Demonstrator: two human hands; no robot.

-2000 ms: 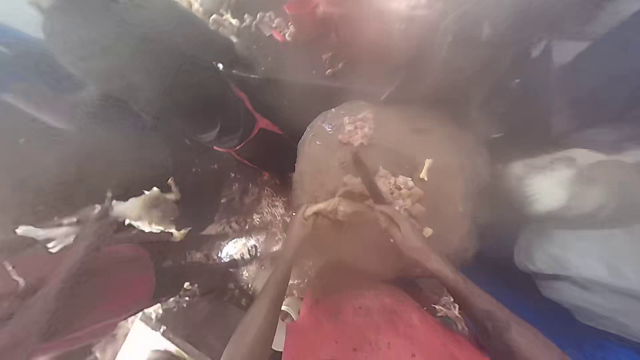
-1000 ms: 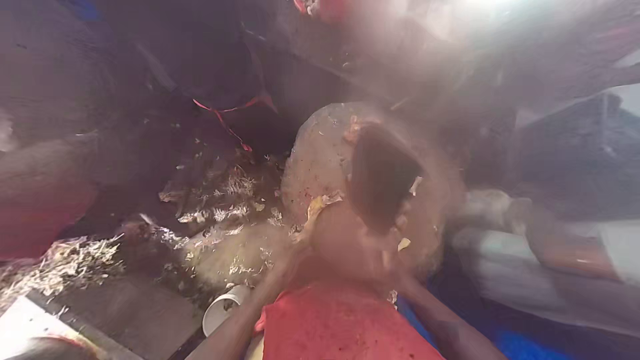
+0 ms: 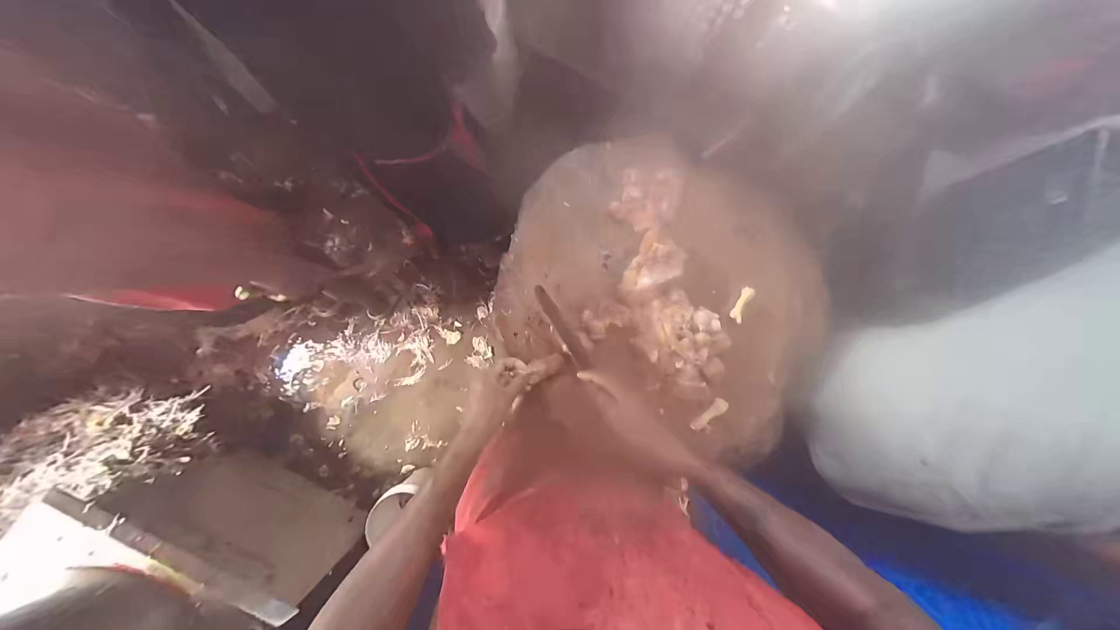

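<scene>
A round chopping block (image 3: 744, 367) stands before me, with pieces of raw meat (image 3: 687, 337) scattered over its middle. My right hand (image 3: 604, 385) is shut on the handle of a knife (image 3: 560, 325), its dark blade seen nearly edge-on and pointing up and left. Close beside it, at the block's near left part, my left hand (image 3: 521, 372) has its fingers bent around a small piece of meat; haze blurs that grip. Two pale bone-shaped pieces (image 3: 742, 304) lie on the block's right side.
Feathers or scraps (image 3: 105, 442) and a flat board (image 3: 236, 516) lie at left. A white cup or pipe end (image 3: 394, 507) is beside my left forearm. A pale sack-like bulk (image 3: 971, 411) stands at right. Haze veils the far side.
The broad dark blade over the block one second ago now shows as a narrow edge, lower and further left. More meat is visible. The view has shifted.
</scene>
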